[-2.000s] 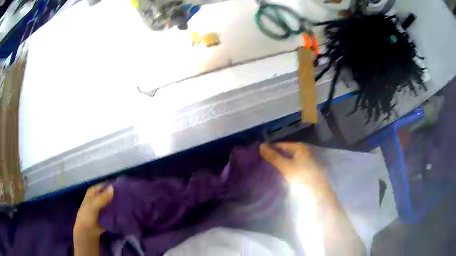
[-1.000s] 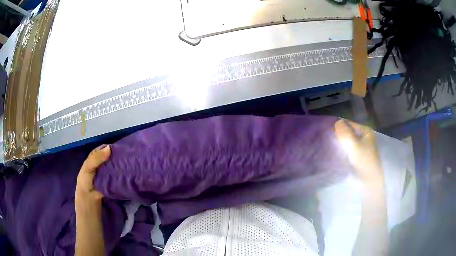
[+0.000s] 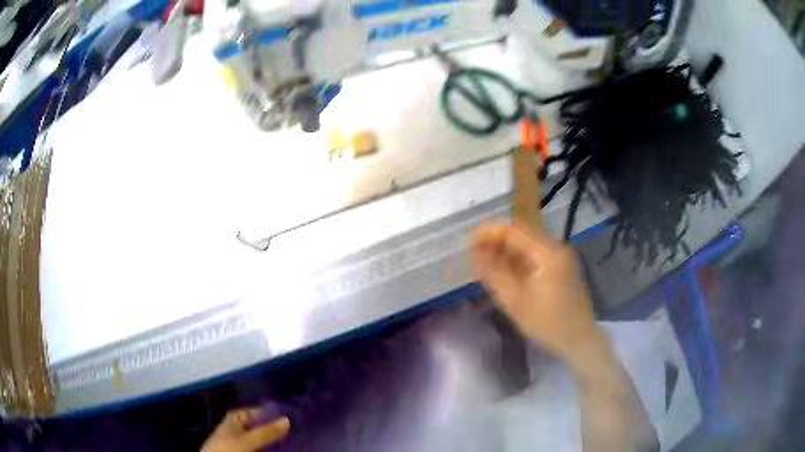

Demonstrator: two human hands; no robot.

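Purple fabric (image 3: 371,388) lies below the table edge, blurred. My left hand (image 3: 245,431) is at the bottom edge, partly cut off, with its fingers pinched on the purple fabric. My right hand (image 3: 530,269) is raised over the table's front edge, just below a brown strip (image 3: 527,190). Its fingers are curled and blurred; I cannot tell whether it holds anything. The green-handled scissors (image 3: 479,100) and an orange-handled tool (image 3: 535,138) lie beyond it on the table.
The white sewing machine (image 3: 353,44) stands at the back, with a small yellow block (image 3: 360,143) in front. A black fringed bundle (image 3: 649,146) lies at the right. Brown taped cardboard (image 3: 22,291) is at the left. A ruler (image 3: 194,342) runs along the front edge. A blue frame (image 3: 697,327) stands lower right.
The purple fabric, earlier stretched between both hands, now hangs lower. My right hand has let it go and moved up over the table edge. My left hand is lower and nearer the middle.
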